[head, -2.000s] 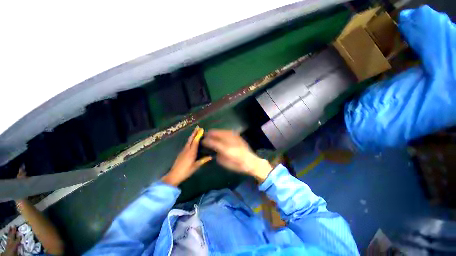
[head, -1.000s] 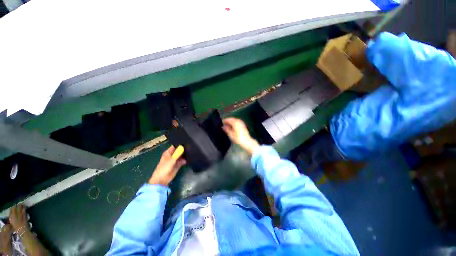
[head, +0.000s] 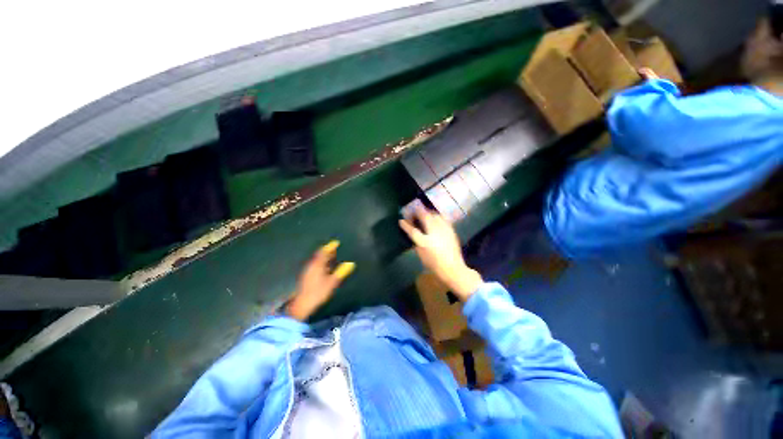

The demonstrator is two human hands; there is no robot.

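Observation:
My left hand is over the green bench, with yellow tips on thumb and finger. Its fingers are apart and it holds nothing. My right hand reaches to the near end of the stacked closed boxes, right of my left hand. Its fingertips are at a small pale, shiny patch and a dark shape beside the stack. The dark shape blurs into the bench, so I cannot tell whether the hand grips a box. The stack's sides shine grey.
Black boxes stand on the green conveyor belt beyond the worn metal rail. An open brown carton is at the stack's far end. Another person's blue sleeve is at right. More cartons are below the bench. A grey support crosses at left.
The black box pieces between my hands a second ago are no longer there. My left hand is now empty. My right hand has moved to the near end of the stack.

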